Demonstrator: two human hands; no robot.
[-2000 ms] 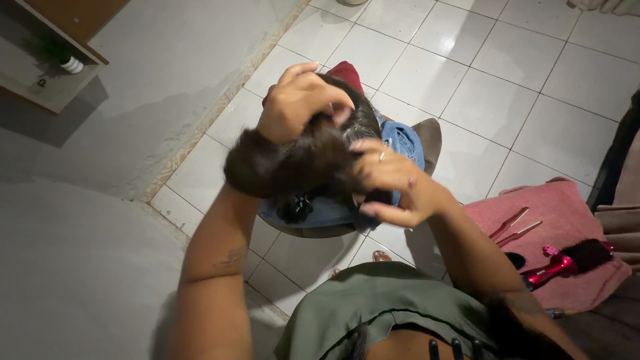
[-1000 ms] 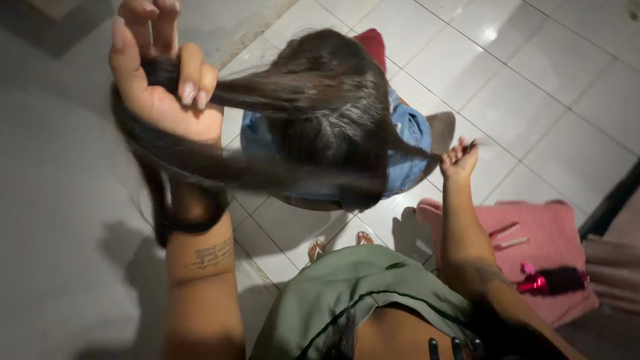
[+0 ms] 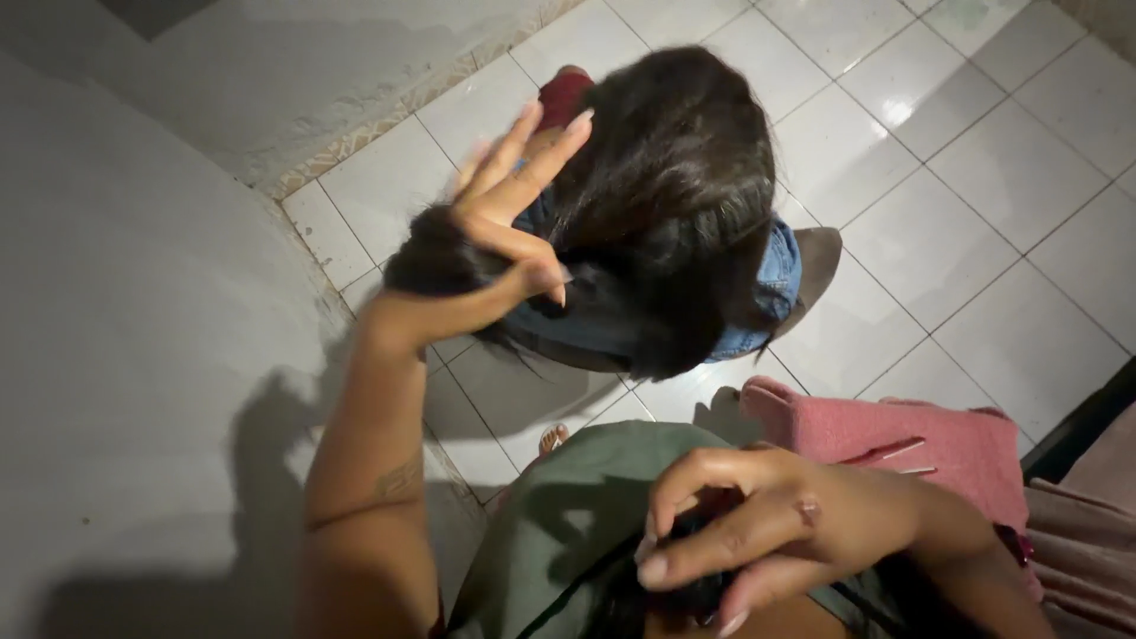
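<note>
A person with long dark hair [image 3: 674,151] sits below me, wearing blue denim [image 3: 777,271]. My left hand [image 3: 506,231] is at the left side of the head, thumb and index finger pinching a section of hair while the other fingers spread upward. Part of that hair is bunched behind the hand [image 3: 426,253]. Close to my chest, over my green top [image 3: 621,453], my right hand [image 3: 763,532] has bent fingers around a dark area. Whether it grips a clip there, or only hair lies behind it, cannot be told.
On the right lies a pink towel [image 3: 958,435] with slim red hair tools [image 3: 887,451]. A dark red item [image 3: 1016,541] shows partly behind my right forearm. A grey wall [image 3: 133,266] borders the white tiled floor [image 3: 994,186] on the left.
My right hand has let go of the thin strand it held out to the right and has come back to my chest. My left hand has moved from the upper left in to the head.
</note>
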